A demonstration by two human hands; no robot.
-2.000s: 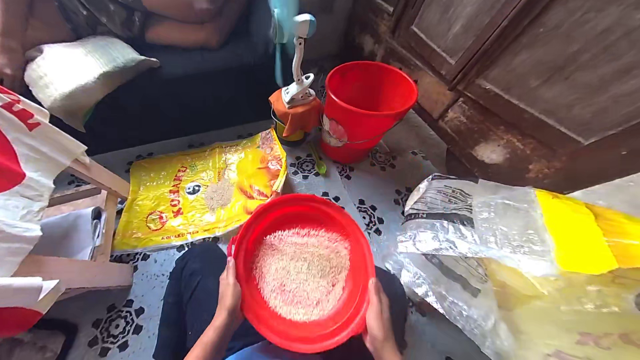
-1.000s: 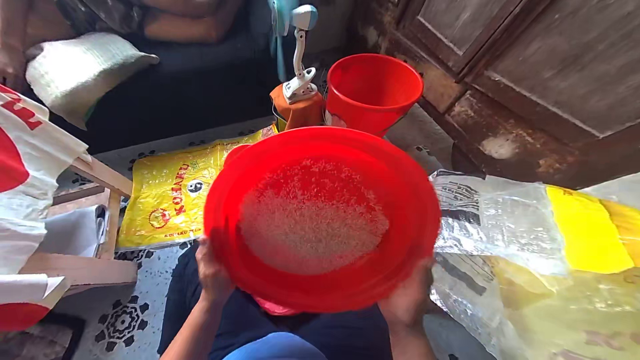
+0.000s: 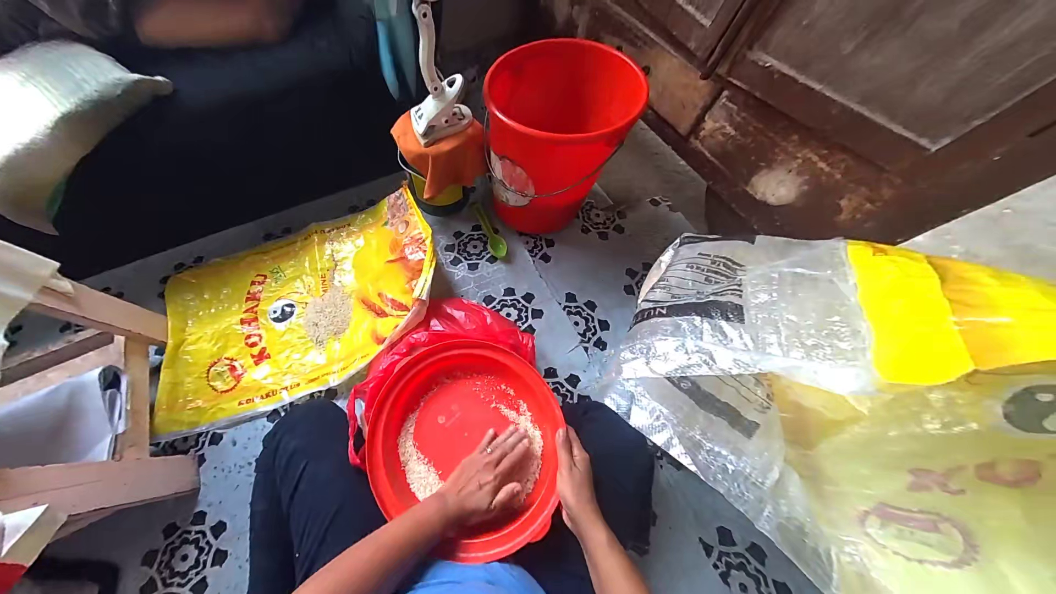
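Note:
A round red plastic basin (image 3: 450, 412) rests at my lap, over a red plastic bag (image 3: 474, 318) that shows along its far side. Pale rice grains (image 3: 419, 470) lie in a ring around the basin's partly bare floor. My left hand (image 3: 489, 474) lies inside, palm down and fingers together, on the grains at the near right. Against the basin's right outer wall, my right hand (image 3: 576, 474) holds the rim. A yellow printed sack (image 3: 223, 309) lies flat on the floor at the left, with a small heap of grains (image 3: 328, 318) on it.
A tall red bucket (image 3: 544, 173) stands ahead, beside a small container under an orange cloth (image 3: 445, 157) with a white clip stand. A green spoon (image 3: 493, 239) lies near them. Clear and yellow plastic sacks (image 3: 775, 322) are at the right, a wooden frame (image 3: 103, 309) at the left. Behind, a person sits.
The basin, earlier held up and tilted by both hands, is now lower. My left hand has gone from its left rim into it. The grains have spread from the middle into a ring.

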